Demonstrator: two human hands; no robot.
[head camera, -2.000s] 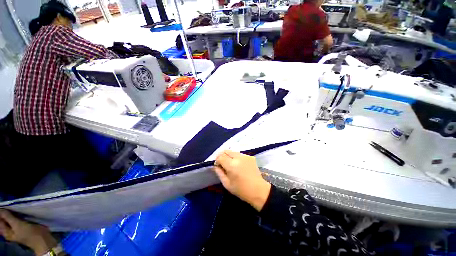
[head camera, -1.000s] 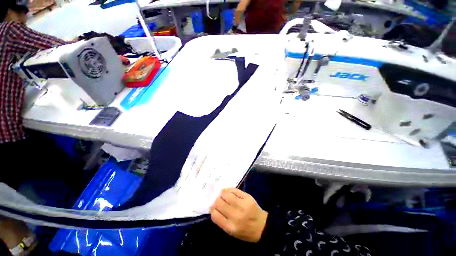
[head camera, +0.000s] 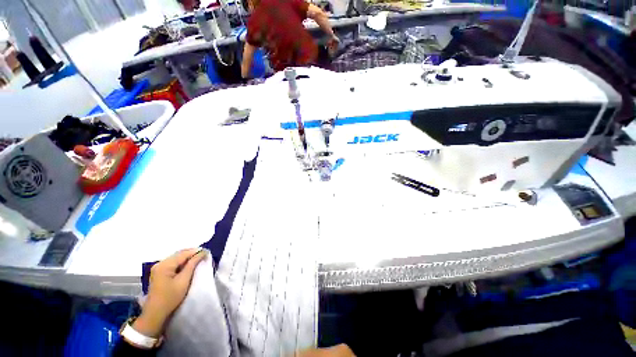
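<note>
A pale striped cut panel (head camera: 268, 258) lies on the machine table and hangs over its front edge. Its far end is near the needle area (head camera: 321, 167) of the white JACK sewing machine (head camera: 380, 136). A navy cut panel (head camera: 233, 209) shows along its left side. My left hand (head camera: 169, 282) grips a folded part of the pale panel at the table's front edge. My right hand (head camera: 328, 351) is at the bottom edge, mostly cut off, by the panel's lower end; its fingers are hidden.
Black thread snips (head camera: 415, 185) lie on the machine bed. A red tray (head camera: 109, 165) stands at left beside the neighbouring machine (head camera: 35, 178). A person in a dark red top (head camera: 282, 38) is behind the table. A blue crate (head camera: 91, 335) is at lower left.
The view has turned right. My left hand has come from the lower left edge to the table edge, holding the folded pale fabric. My right hand has dropped mostly out of the picture.
</note>
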